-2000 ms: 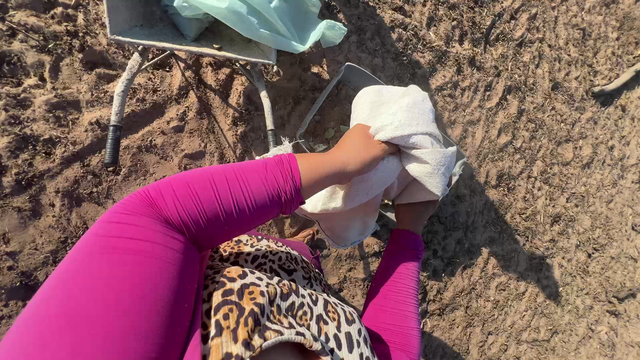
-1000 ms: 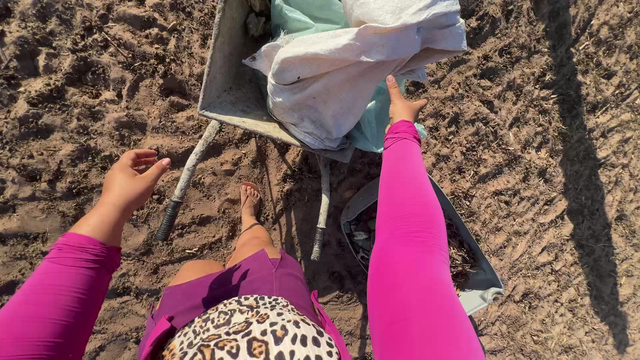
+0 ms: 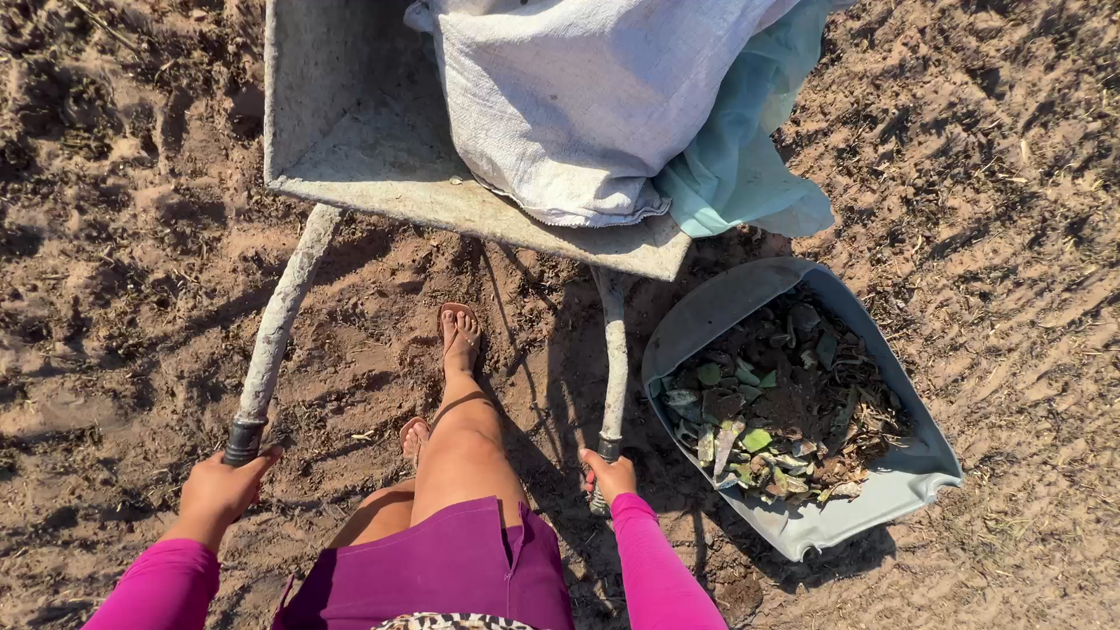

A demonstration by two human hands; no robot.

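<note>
A wheelbarrow with a grey, crusted tray [image 3: 385, 166] stands in front of me, its two handles pointing toward me. My left hand [image 3: 220, 492] is closed around the black grip of the left handle [image 3: 278, 324]. My right hand [image 3: 611, 475] is wrapped around the dark grip of the right handle [image 3: 615, 367]; a bit of red shows at its fingers. In the tray lies a white woven sack [image 3: 577, 105], covering part of a pale green plastic sheet or bag [image 3: 752, 166] that hangs over the right edge.
Right of the right handle, a grey cut-open plastic container [image 3: 910, 490] sits on the ground, holding plant scraps [image 3: 787, 411] and dark soil. Uneven brown soil [image 3: 131, 350] with dry bits surrounds everything. My sandalled feet [image 3: 459, 337] are between the handles.
The white sack, held over the container two seconds ago, lies in the wheelbarrow. Both hands, free of the handles one second ago, are on the grips. The container's contents show more fully.
</note>
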